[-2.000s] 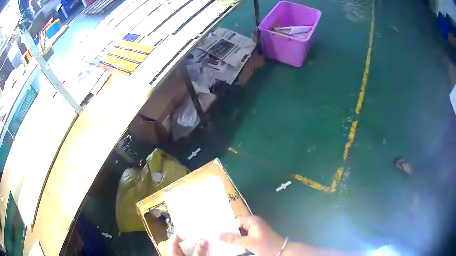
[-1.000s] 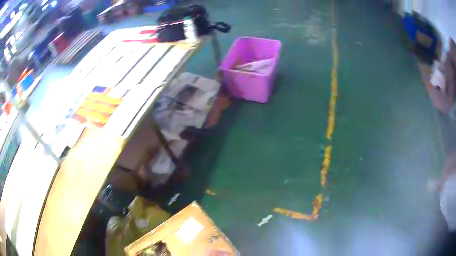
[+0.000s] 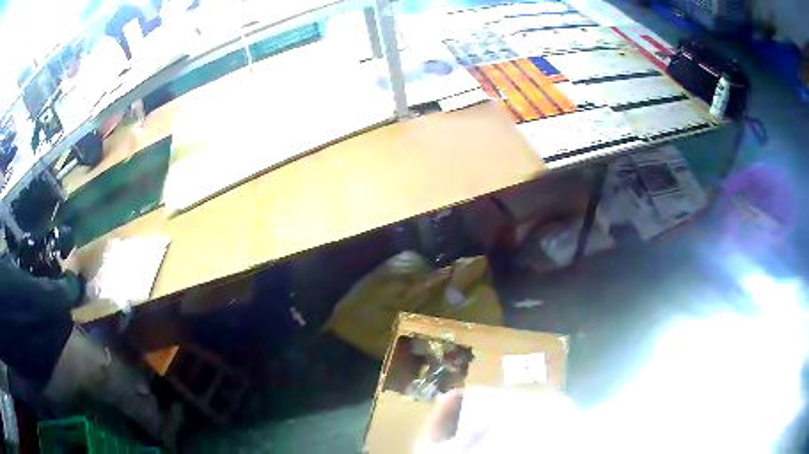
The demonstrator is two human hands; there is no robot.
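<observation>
An open cardboard carton (image 3: pixel 532 341) is at the bottom centre of the head view, below the bench edge. Small dark and pale parts (image 3: pixel 435 365) show in its left opening, and a small white label (image 3: pixel 524 368) lies to the right. Strong glare washes out the carton's lower right. A pale, pinkish blurred patch lies over its lower part; it may be a hand or white sheets, and I cannot tell which. Neither my left hand nor my right hand can be made out clearly.
The brown-topped bench (image 3: pixel 355 186) crosses the view, with orange strips (image 3: pixel 523 89) and pale slats at its right. A yellow bag (image 3: pixel 399 297) is under it. A person (image 3: pixel 35 319) works at far left above a green crate (image 3: pixel 75 439). A pink bin (image 3: pixel 758 199) is right.
The view has swung left, so the bench now crosses it and the pink bin has moved to the right edge. The hands and white sheets seen clearly earlier are lost in glare.
</observation>
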